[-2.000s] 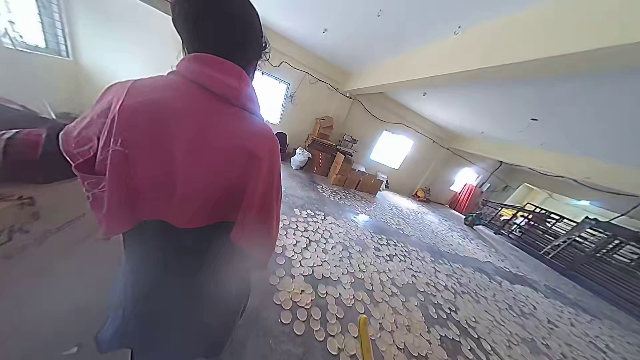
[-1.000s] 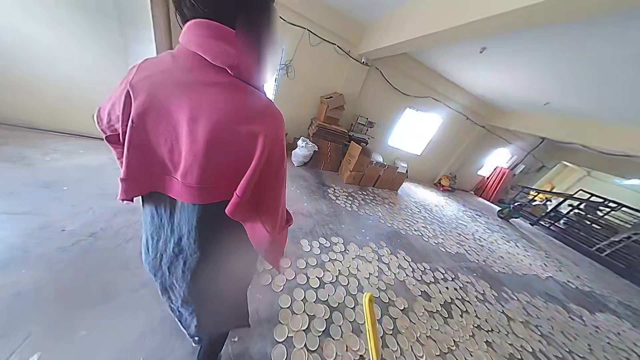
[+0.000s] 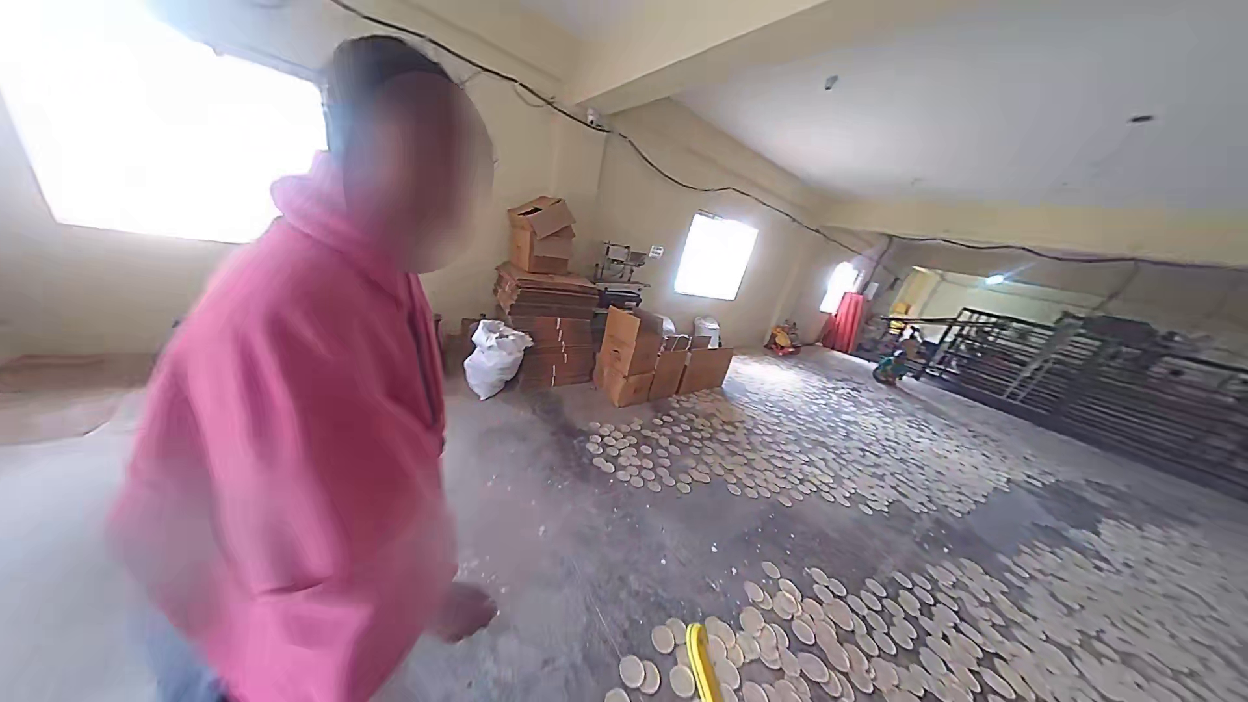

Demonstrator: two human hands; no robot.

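Neither of my hands shows in the head view. A yellow bar or handle rises from the bottom edge; what holds it, if anything, is out of frame. Behind it, many pale round flat discs lie spread on the grey floor, some overlapping. A further spread of the same discs reaches toward the far wall. Another person in a pink top stands close on the left, turned partly to the right, with one hand low beside the body.
Stacked flattened cardboard with a box on top stands by the back wall. Near it are a white sack and open cartons. Dark metal racks line the right side. A red cloth hangs farther back.
The person in pink, seen from behind in the earlier frames, now shows a side. The view has swung and moved closer to the cartons. The yellow bar stays at the bottom edge.
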